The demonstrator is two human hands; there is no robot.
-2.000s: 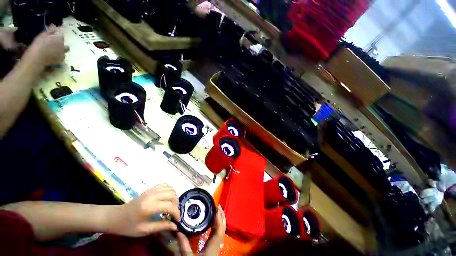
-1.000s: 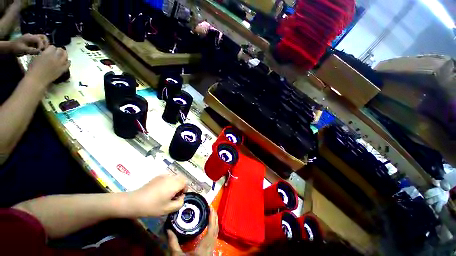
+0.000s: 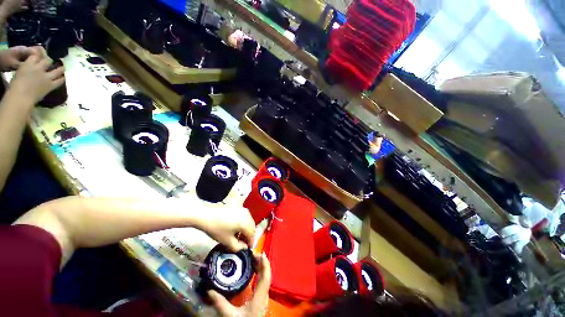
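A speaker unit (image 3: 228, 268) with a black rim, pale ring and dark centre faces up at the table's near edge. Orange-red shows just below it; I cannot tell whether that is its body. My right hand (image 3: 255, 299) holds it from below and the right, thumb and fingers on opposite sides. My left hand (image 3: 230, 225) reaches over from the left, its fingertips bunched at the upper rim. Whether they pinch a small part is too blurred to tell.
Black speaker bodies (image 3: 217, 178) stand on the printed table sheet (image 3: 93, 155). A long red case (image 3: 290, 247) lies right of my hands, with red speaker bodies (image 3: 336, 277) around it. Behind is a packed carton tray (image 3: 297, 167). Another person's hands (image 3: 38, 75) work at upper left.
My left hand has moved from the unit's left side to above its upper rim. The unit, still in my right hand, sits slightly further left in view. The camera view has shifted.
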